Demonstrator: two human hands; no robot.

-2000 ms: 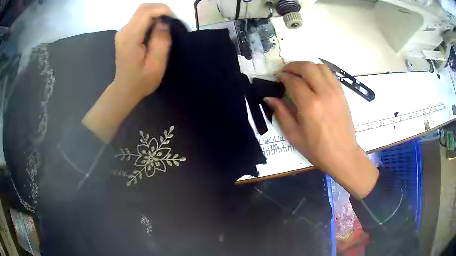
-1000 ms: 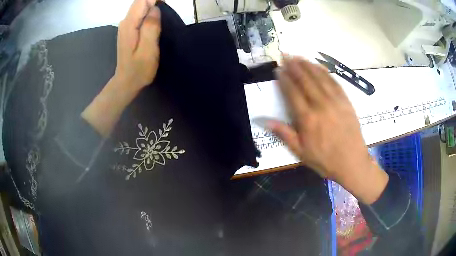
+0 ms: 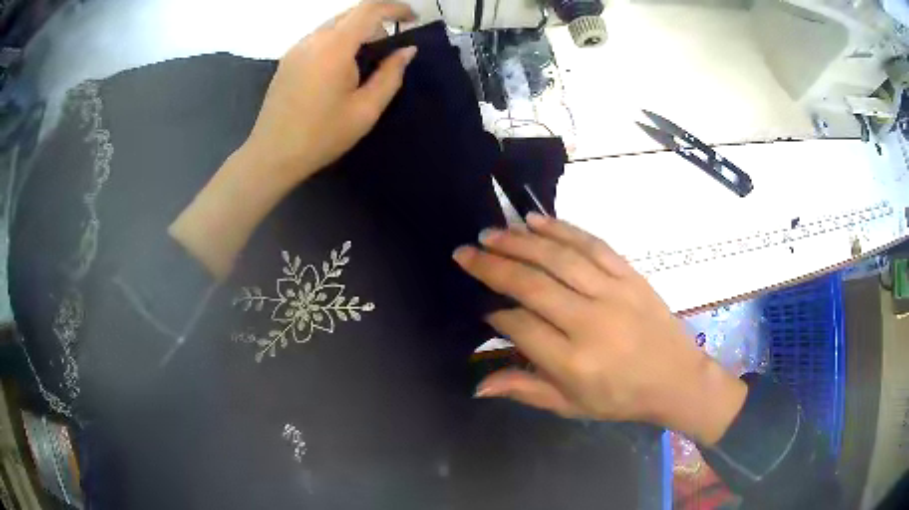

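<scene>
The large black garment panel (image 3: 389,229) with a pale gold embroidered flower lies over the table's left part and the lap. My left hand (image 3: 334,90) holds its top edge between thumb and fingers, left of the needle area (image 3: 513,75). A small plain black fabric piece (image 3: 536,159) lies just below the needle area, beside the panel; its lower part is hidden by my right hand. My right hand (image 3: 573,319) is spread with fingers apart over the panel's right edge and grips nothing visible.
Black thread snips (image 3: 696,152) lie on the white table right of the needle. A ribbed tension dial (image 3: 588,30) is on the machine head. Printed ruler marks (image 3: 777,236) run along the table front. A blue mesh basket (image 3: 805,339) with bagged red contents is below at right.
My left hand has moved right along the panel's top edge. My right hand has moved down and left from the small black piece, which now lies more spread out below the needle area.
</scene>
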